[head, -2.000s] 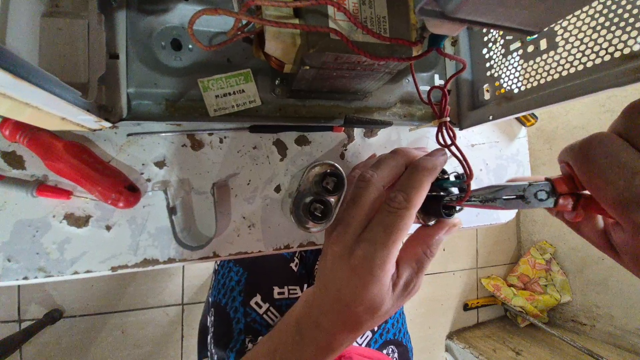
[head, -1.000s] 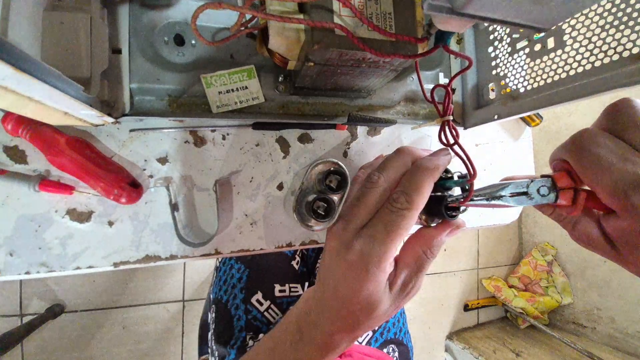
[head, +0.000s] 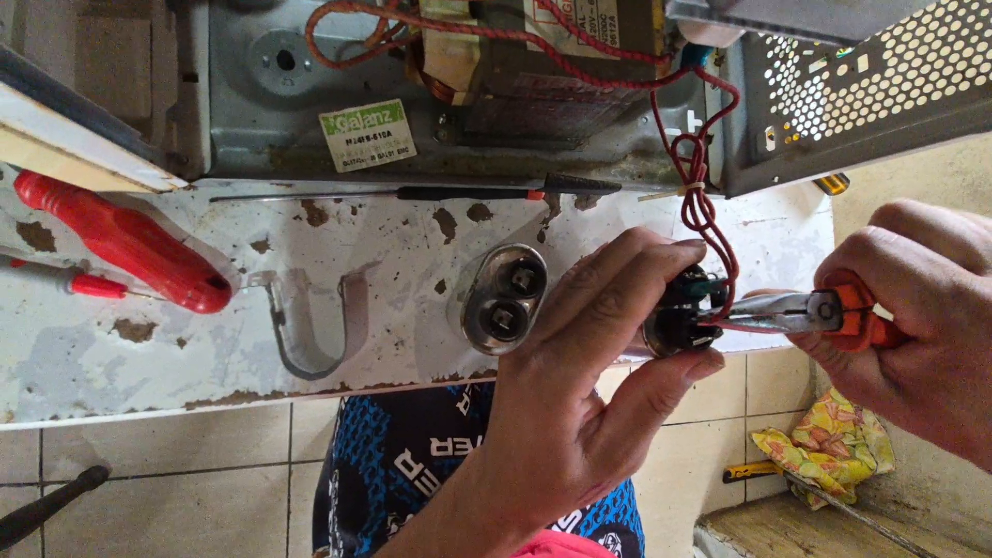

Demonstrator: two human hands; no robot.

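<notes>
My left hand [head: 597, 349] grips a metal-cased capacitor [head: 682, 329] with black terminal tops, near the right end of the worn white board. In my right hand [head: 922, 302] are long-nose pliers [head: 821, 310] with orange-red handles; their jaws point left and meet a red wire at the capacitor's terminals. Red wires [head: 701, 194], bundled with a tie, run up from there into the opened microwave oven chassis [head: 256, 132]. A second oval capacitor [head: 504, 300], its two terminals facing up, stands left of my left hand. Further left lies a U-shaped metal bracket [head: 314, 364].
A red-handled tool [head: 124, 244] and a red-tipped test probe [head: 97, 285] lie on the board at left. A thin black-handled screwdriver [head: 465, 194] lies along the chassis edge. The transformer [head: 558, 85] sits inside, a perforated panel [head: 860, 85] at right. A patterned cloth [head: 837, 442] is below right.
</notes>
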